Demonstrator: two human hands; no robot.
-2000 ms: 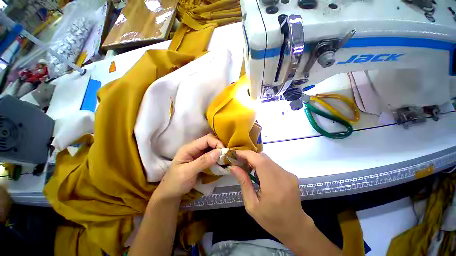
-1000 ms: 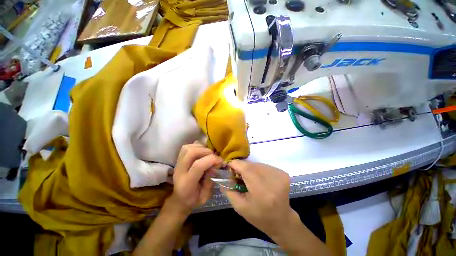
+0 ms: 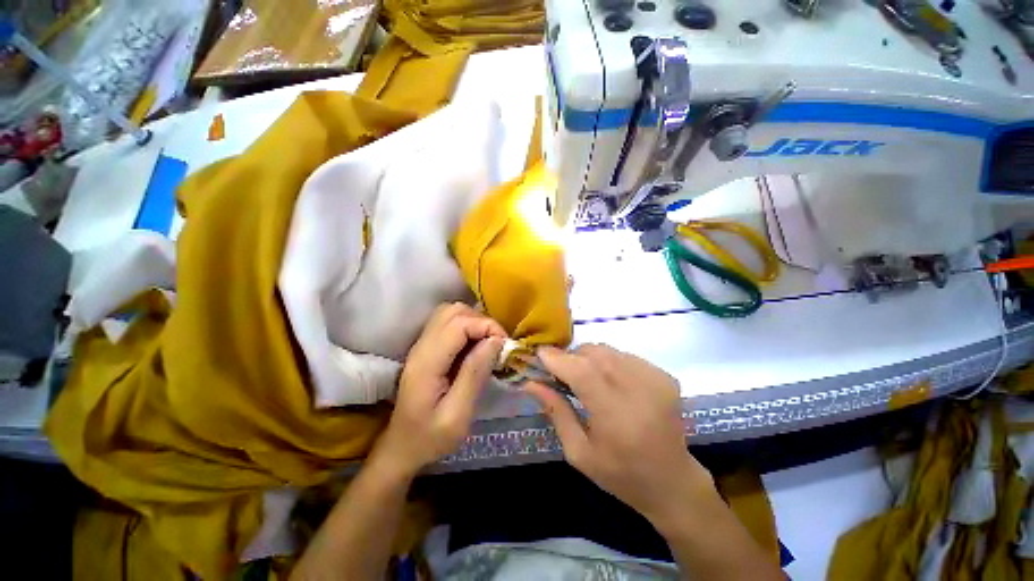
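The mustard-yellow garment lies bunched left of the needle, with its off-white lining folded out on top. A yellow part of it lies under the bright lamp. My left hand pinches the lower end of this part, where a bit of white shows between the fingers. My right hand meets it there, fingers closed around small snips, blades towards the pinched edge. The snips are mostly hidden by the fingers.
The white sewing machine stands at upper right. Shears with green and yellow handles lie right of the needle, near a small metal device. A wooden board and yellow pieces lie at the back. More yellow strips hang at lower right.
The pinched end has been turned so that white shows between my fingers again. My left fingers have opened out from a tighter curl, and the snips' green grip is now hidden. The view has shifted slightly.
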